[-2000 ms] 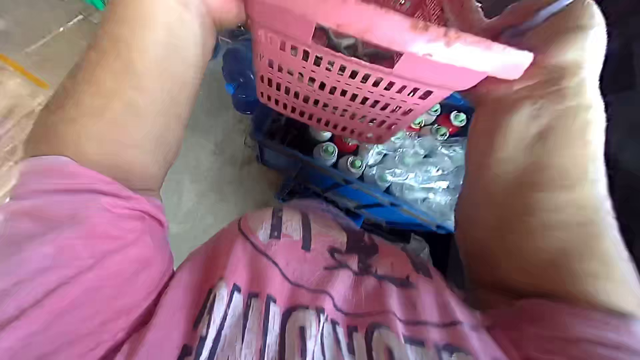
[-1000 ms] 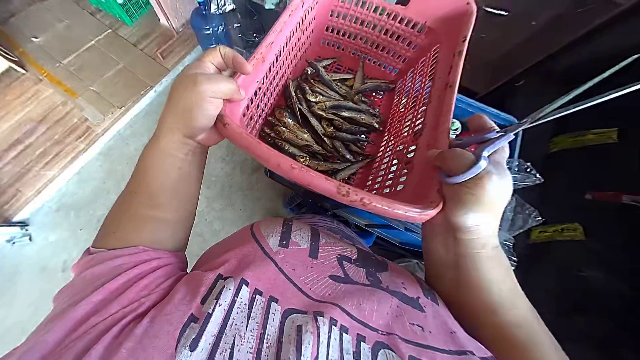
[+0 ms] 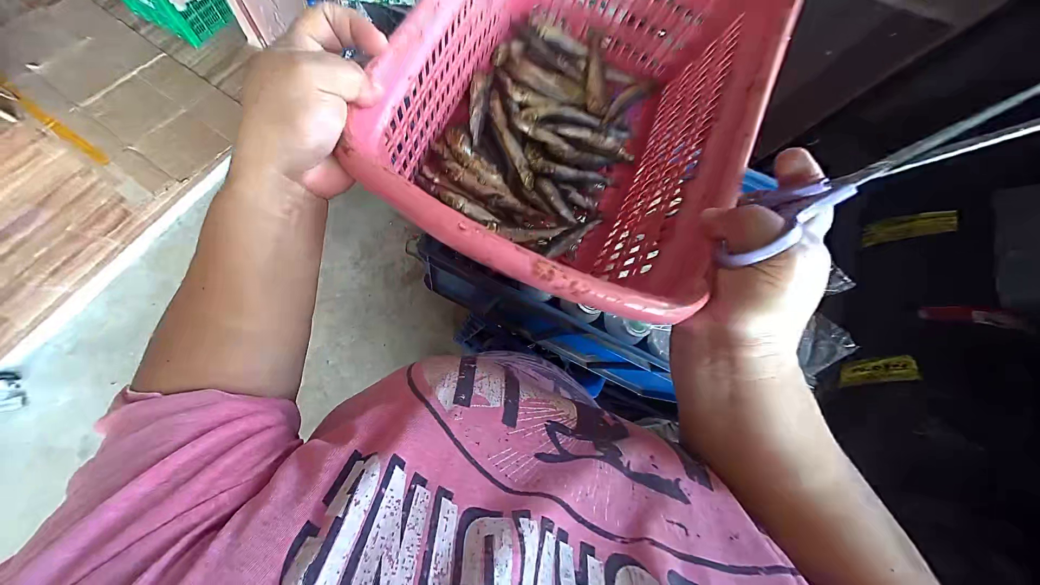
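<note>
A pink perforated plastic basket (image 3: pixel 479 256) is held up in front of me, tilted so its inside shows. Small whole fish (image 3: pixel 544 138) lie heaped in it, mostly toward its left side. My left hand (image 3: pixel 305 101) grips the basket's left rim. At the right side, my right hand (image 3: pixel 772 252) supports the basket and also holds scissors (image 3: pixel 812 203) by their pale purple handles. The scissor blades point away to the upper right. Some fingers of the right hand are hidden behind the basket.
Beneath the basket is a blue plastic crate (image 3: pixel 569 345) with bottles (image 3: pixel 627 327) in it. Clear plastic wrap (image 3: pixel 825 345) shows beyond my right wrist. A green crate (image 3: pixel 191 16) stands at the upper left, near flattened cardboard (image 3: pixel 114 81) on the floor. Dark surfaces with yellow labels lie at the right.
Two seconds ago the basket was raised and its contents were mostly out of sight; it then came lower and the fish showed. Since one second ago, it has shifted slightly up in view.
</note>
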